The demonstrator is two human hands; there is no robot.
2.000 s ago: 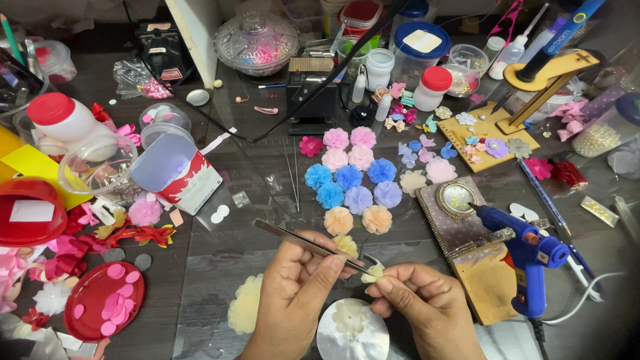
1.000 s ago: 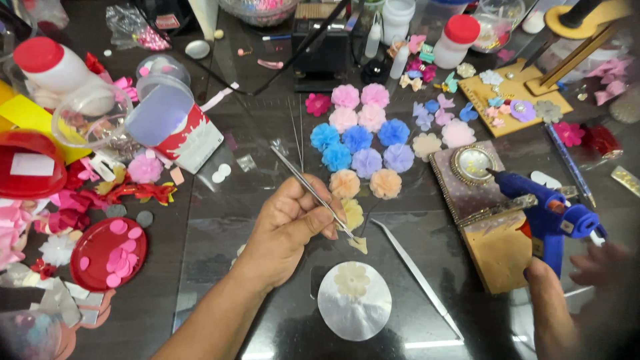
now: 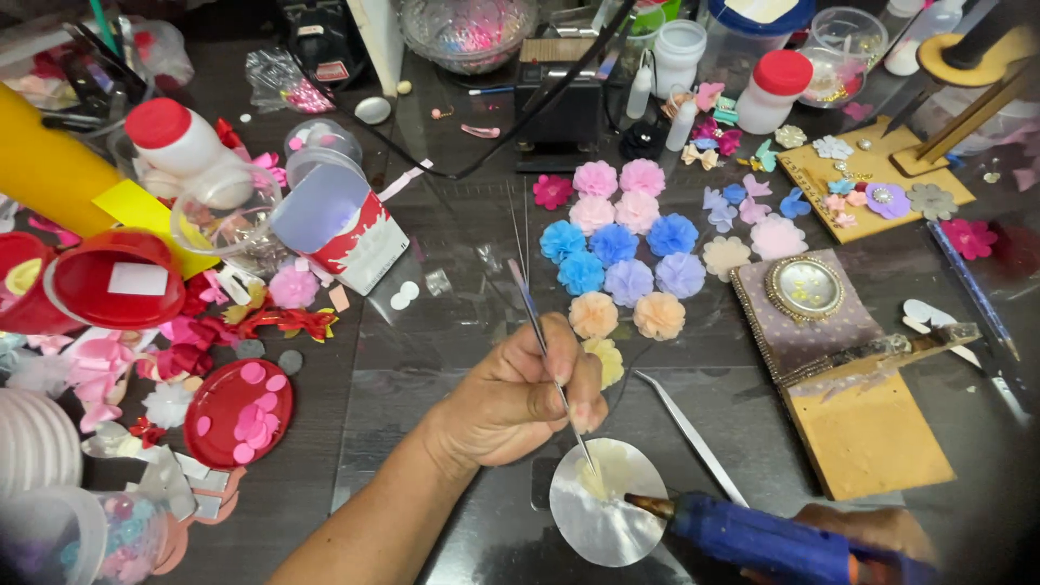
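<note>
My left hand point(image 3: 528, 398) grips metal tweezers point(image 3: 536, 325), their tips pointing down at a pale yellow fabric petal piece point(image 3: 600, 479) on a round silvery disc point(image 3: 609, 536). From the lower right, my right hand point(image 3: 869, 528), partly hidden, holds a blue hot glue gun point(image 3: 747, 532); its nozzle is over the disc, close to the yellow piece. Bent-tip tweezers point(image 3: 699, 439) lie beside the disc. Beyond my left hand are a yellow fabric flower point(image 3: 603, 362), peach flowers point(image 3: 593, 314) and rows of blue, lilac and pink flowers point(image 3: 613, 245).
On the right lies a wooden block with a patterned, beaded cover point(image 3: 869, 431). A red lid with pink discs point(image 3: 276, 406), ribbons and a carton point(image 3: 349, 236) crowd the left. Behind stand a black device point(image 3: 556, 114), bottles and a red-capped jar point(image 3: 768, 97). A black cable point(image 3: 406, 158) arches across.
My right hand has taken hold of the glue gun and brought it from beside the wooden block to the disc. My left hand's tweezers now point down onto the disc.
</note>
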